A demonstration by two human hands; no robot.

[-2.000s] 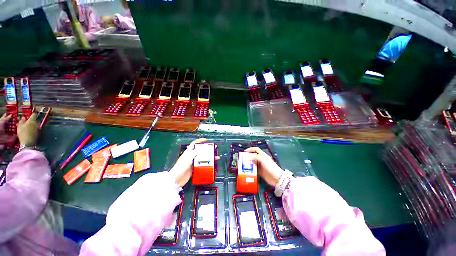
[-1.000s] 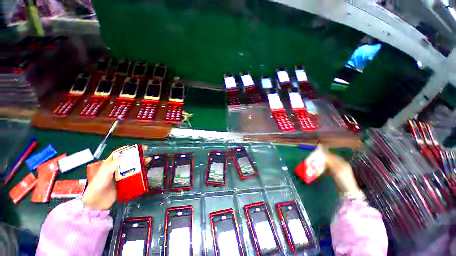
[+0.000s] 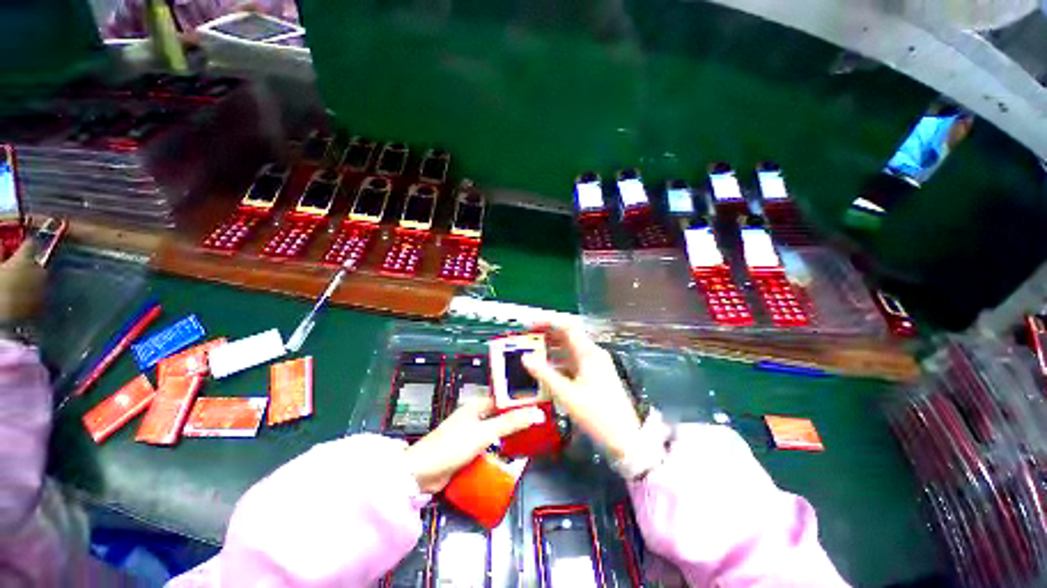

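Observation:
A red flip phone (image 3: 519,370) with a pale frame around a dark display is held over the tray between my hands. My left hand (image 3: 459,442) grips its lower part and also has an orange-red block (image 3: 485,487) under the palm. My right hand (image 3: 583,385) has its fingers on the phone's display part. The clear blister tray (image 3: 373,373) below holds phones lying back-up (image 3: 565,549) with open battery bays, partly hidden by my hands and sleeves. An orange battery (image 3: 793,433) lies on the bench at the right.
Several orange, white and blue batteries (image 3: 225,416), a red pen (image 3: 118,349) and a slim tool (image 3: 318,307) lie left. Open phones (image 3: 349,242) stand on the brown shelf (image 3: 310,289); lit phones (image 3: 716,270) stand right. Tray stacks (image 3: 970,448) flank the bench. Another person's hand (image 3: 21,287) is at far left.
My hands have come together over the tray around one phone. The orange battery from my right hand now lies on the right bench. The view has turned left.

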